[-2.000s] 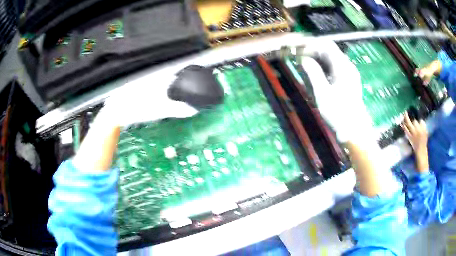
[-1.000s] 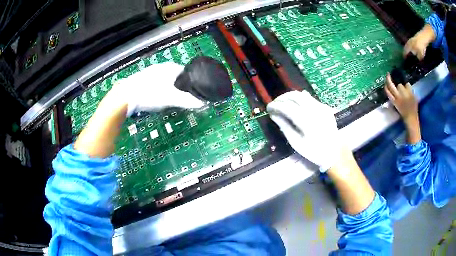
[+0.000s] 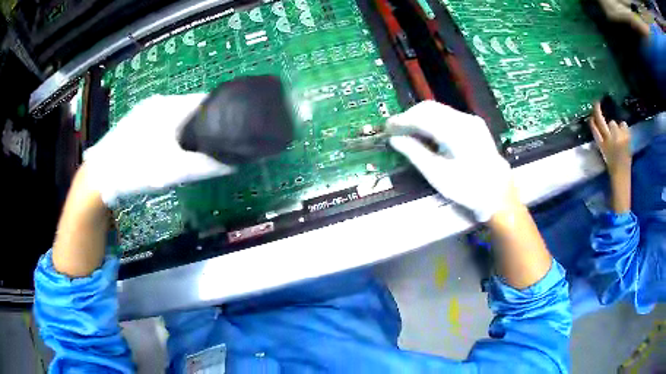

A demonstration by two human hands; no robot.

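A large green circuit board (image 3: 332,55) with white printing lies in a black carrier with reddish-brown side bars in front of me. My left hand (image 3: 150,142), in a white glove, holds a black bulbous object (image 3: 245,117), perhaps a scanner, above the board's left part; it is blurred. My right hand (image 3: 456,157), gloved, is at the board's right part, with thumb and index finger closed around a small thin part (image 3: 365,136). The part is blurred, and I cannot tell whether it touches the board. The black object hides some of the board.
A second green board (image 3: 540,62) in a carrier lies to the right, past the reddish-brown bars (image 3: 409,62). Another person's bare hand (image 3: 612,139) is at its front edge, the other farther back. A silver rail (image 3: 307,252) runs along the front.
My view has shifted. My left hand and the black object have moved left and toward me relative to the board. My right hand has moved from the carrier's edge onto the board's right part.
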